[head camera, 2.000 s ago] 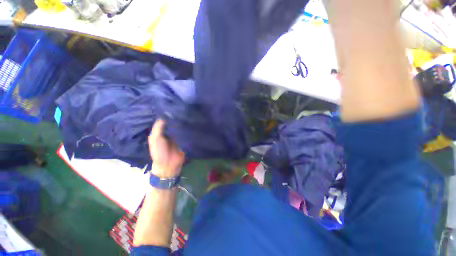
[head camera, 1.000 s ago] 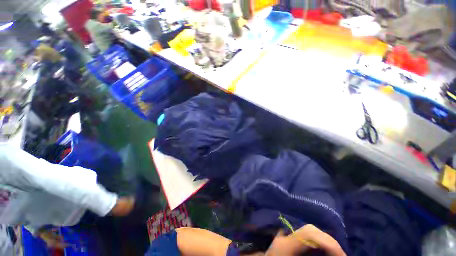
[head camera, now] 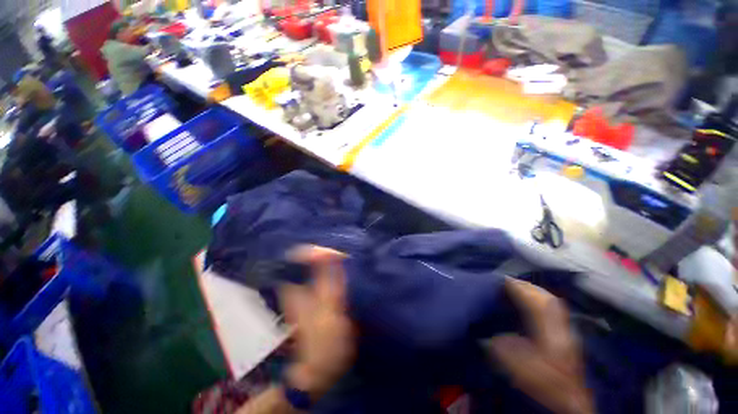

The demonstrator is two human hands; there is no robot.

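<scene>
A navy garment piece (head camera: 429, 295) is bunched in front of me, between my two hands, with a short pale line on its top. My left hand (head camera: 320, 311) is blurred at its left side, its fingers against the cloth. My right hand (head camera: 538, 340) is blurred at its right side; whether its fingers grip the cloth is unclear. Behind and to the left, the navy garment pile (head camera: 283, 214) lies partly over a white board with a red edge (head camera: 239, 315). The lower part of the held cloth is in shadow.
The white sewing table (head camera: 453, 174) runs across, with scissors (head camera: 547, 226), a sewing machine (head camera: 647, 202), a yellow block (head camera: 674, 295) and a grey-beige machine (head camera: 320, 101). Blue crates (head camera: 194, 158) stand at the left on green floor. A person (head camera: 125, 65) is far back left.
Both hands now show at either side of the navy cloth, where one hand showed low at its edge. The view has shifted; the nearby person in a pale sleeve has left the view.
</scene>
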